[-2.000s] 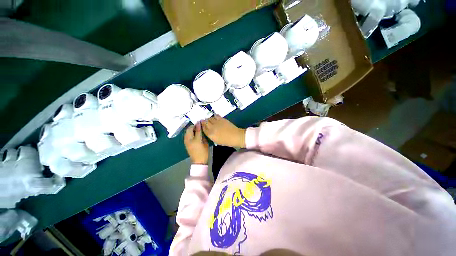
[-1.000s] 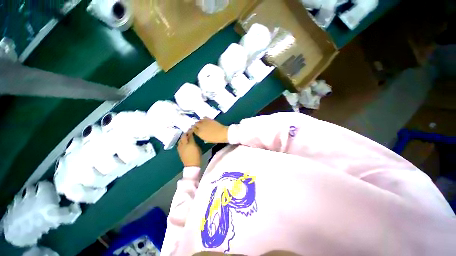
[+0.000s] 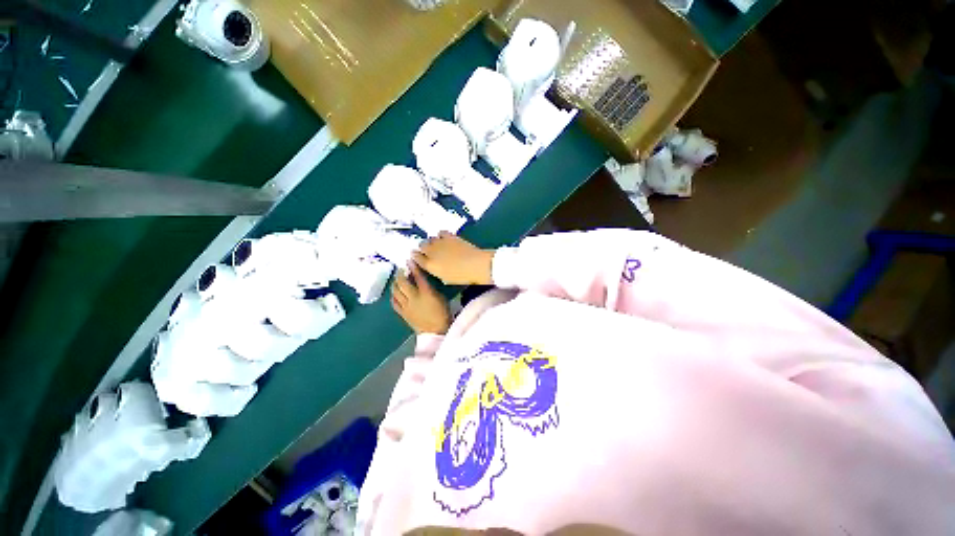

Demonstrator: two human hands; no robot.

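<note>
Several white security camera units (image 3: pixel 445 155) stand in a slanting row on the green bench, with their flat feet towards me. My left hand (image 3: pixel 421 302) and my right hand (image 3: pixel 454 259) are close together at the foot of one camera unit (image 3: pixel 396 247) near the lower end of the row. Their fingertips touch or nearly touch its edge. Any small part between the fingers is too small to tell. More camera units (image 3: pixel 246 314) are packed closely at the left, lenses facing away from me.
Flat cardboard (image 3: pixel 361 65) lies behind the row. An open cardboard tray (image 3: pixel 670 79) with a dark grid-like patch is at the upper right, loose white parts (image 3: pixel 675 165) below it. A blue bin (image 3: pixel 340 461) sits below the bench. A grey bar (image 3: pixel 136 191) crosses the left.
The view has shifted and turned, so the row appears lower left and steeper than at first. My hands stay together at the feet of the row, with slightly changed finger positions.
</note>
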